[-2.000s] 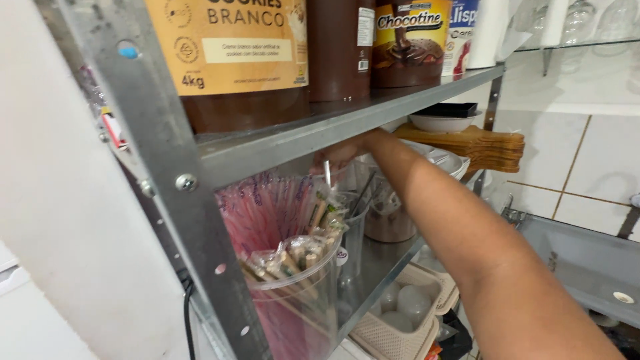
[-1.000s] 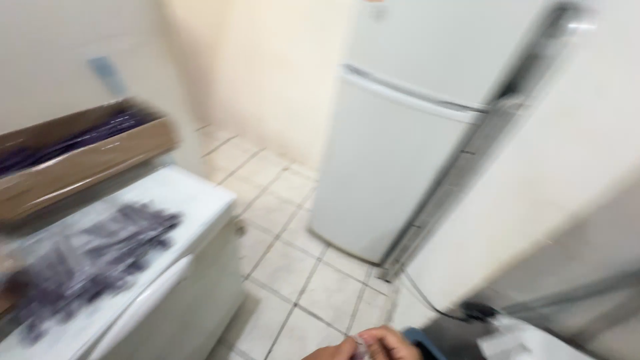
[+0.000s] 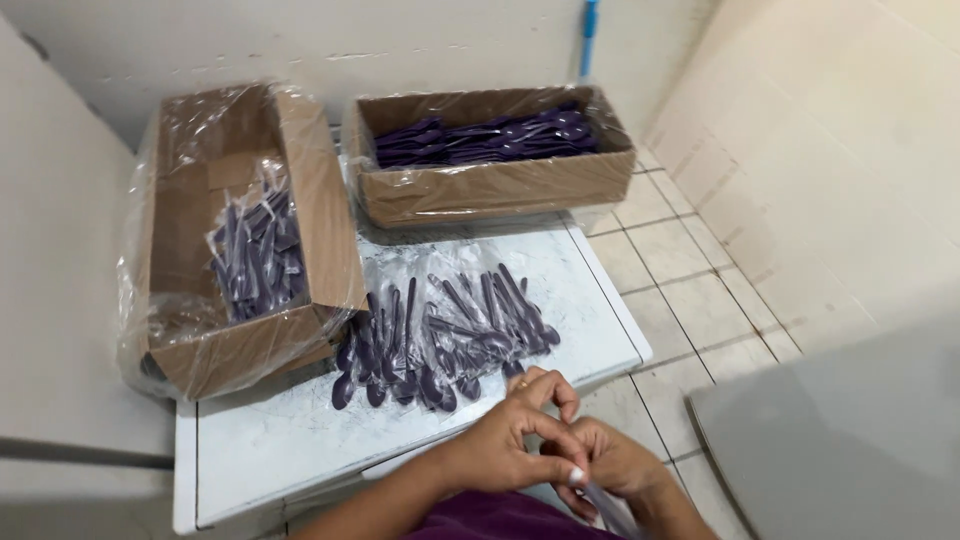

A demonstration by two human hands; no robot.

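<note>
My left hand (image 3: 517,442) is in front of my body, its thumb and forefinger pinching the top of a clear plastic bag (image 3: 611,510). Close against it, my right hand (image 3: 611,465) is curled round the same bag; its fingers are partly hidden. Just beyond the hands, purple plastic spoons in clear bags (image 3: 450,337) lie spread on a white tabletop (image 3: 285,450). One spoon bowl shows right by my left fingertips, and whether I touch it I cannot tell.
A plastic-wrapped cardboard box (image 3: 322,202) at the left holds bagged purple spoons (image 3: 262,255). Behind the table's right part, a second box (image 3: 495,191) holds loose purple spoons (image 3: 487,139). Tiled floor (image 3: 697,300) lies to the right, with a grey surface (image 3: 840,427) at lower right.
The view has swung from a metal shelf, past a fridge, to the table with spoons. One arm reached into the shelf at first; now both hands are together at a plastic bag.
</note>
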